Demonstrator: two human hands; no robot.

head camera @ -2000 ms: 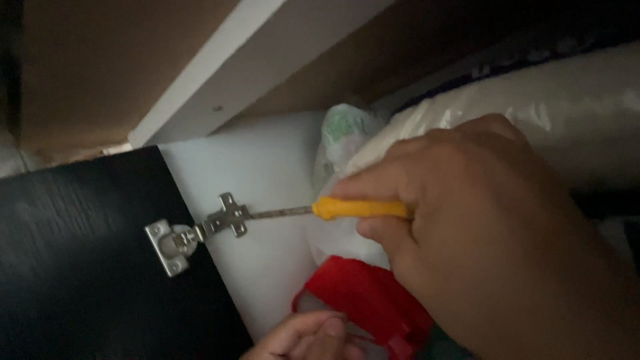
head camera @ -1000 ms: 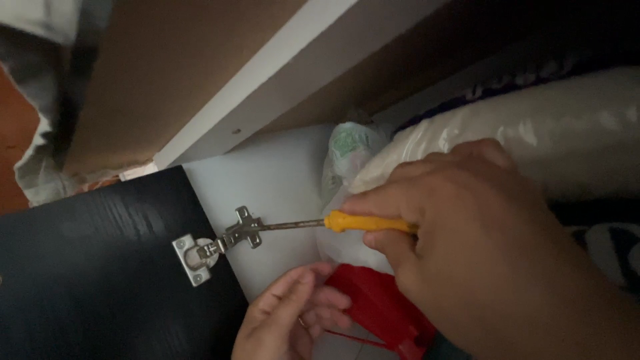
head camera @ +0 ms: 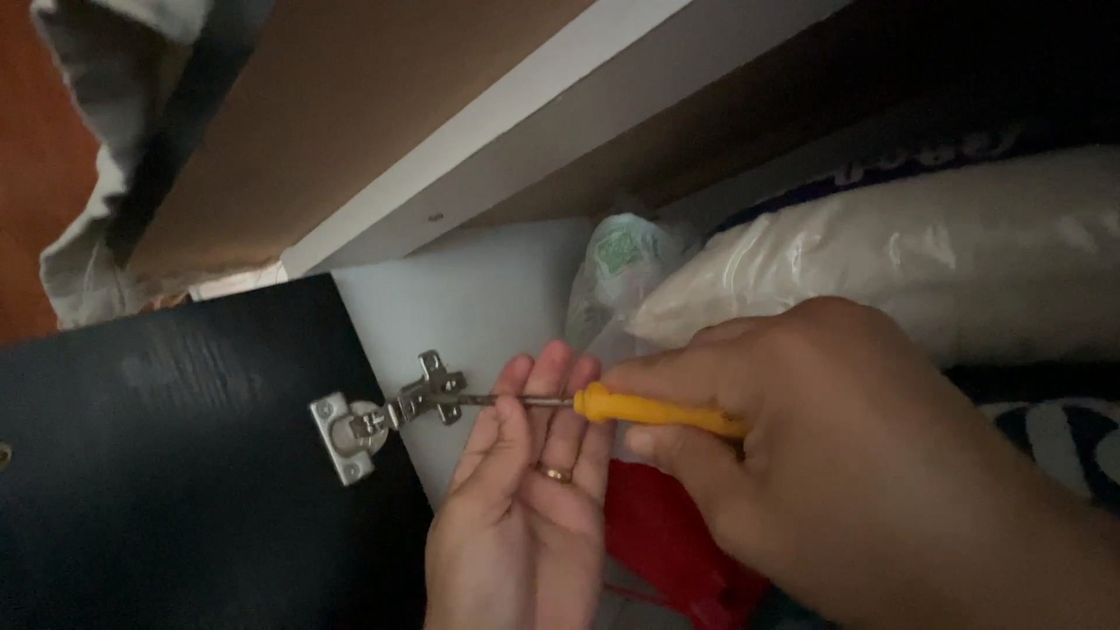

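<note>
My right hand (head camera: 814, 437) grips the yellow handle of a screwdriver (head camera: 665, 413), whose shaft points left. Its tip meets the mounting plate of a metal cabinet hinge (head camera: 435, 388) on a white panel (head camera: 490, 271). The hinge cup's flange lies on a black door panel (head camera: 210, 455). Beneath the screwdriver's shaft is my left hand (head camera: 538, 499), palm up, with its thumb and fingers around the shaft; a ring is on one finger. Whether the thumb presses the shaft is hard to tell.
A white-edged board (head camera: 490, 149) slants overhead. Filled plastic sacks (head camera: 910, 254) and a plastic bag with a green mark (head camera: 626, 254) lie at the right. Red material (head camera: 665, 534) sits behind my hands. Grey cloth (head camera: 114, 157) hangs at the upper left.
My left hand has risen from the lower edge, near the red material, to the screwdriver's shaft. My right hand keeps its grip on the handle, with the tip still at the hinge plate.
</note>
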